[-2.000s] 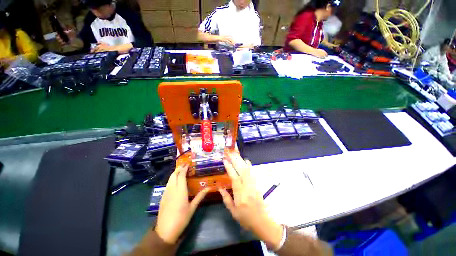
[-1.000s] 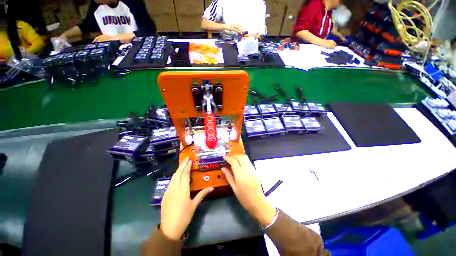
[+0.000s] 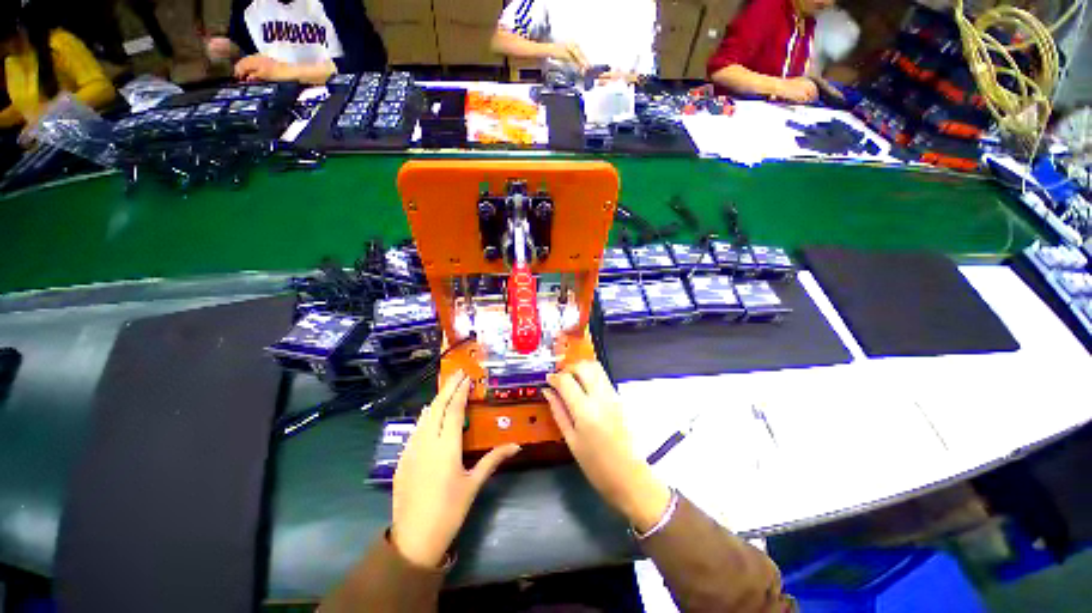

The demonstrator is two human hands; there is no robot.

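Observation:
The orange test fixture (image 3: 507,206) stands upright on the bench in front of me. Its red clamp handle (image 3: 525,309) is lowered over the clear acrylic block (image 3: 487,323). A black device (image 3: 517,377) sits under the block, mostly hidden, with red digits glowing just below it. My left hand (image 3: 436,471) rests at the fixture's left front side, thumb and fingers apart. My right hand (image 3: 595,434) rests at the right front side, fingertips beside the device. Both hands touch the fixture's base; neither is closed around anything.
Jumbled devices and cables (image 3: 321,340) lie left of the fixture, with one device (image 3: 392,450) nearer me. Rows of devices (image 3: 672,296) stand on a right mat. Black mats (image 3: 174,449) lie left and right. White paper (image 3: 826,425) bears a dark pen. Several people sit opposite.
The view has shifted, so the fixture sits a little higher and further right. Both hands stay at its front, with the right fingers slightly higher on the base. The clamp handle remains lowered.

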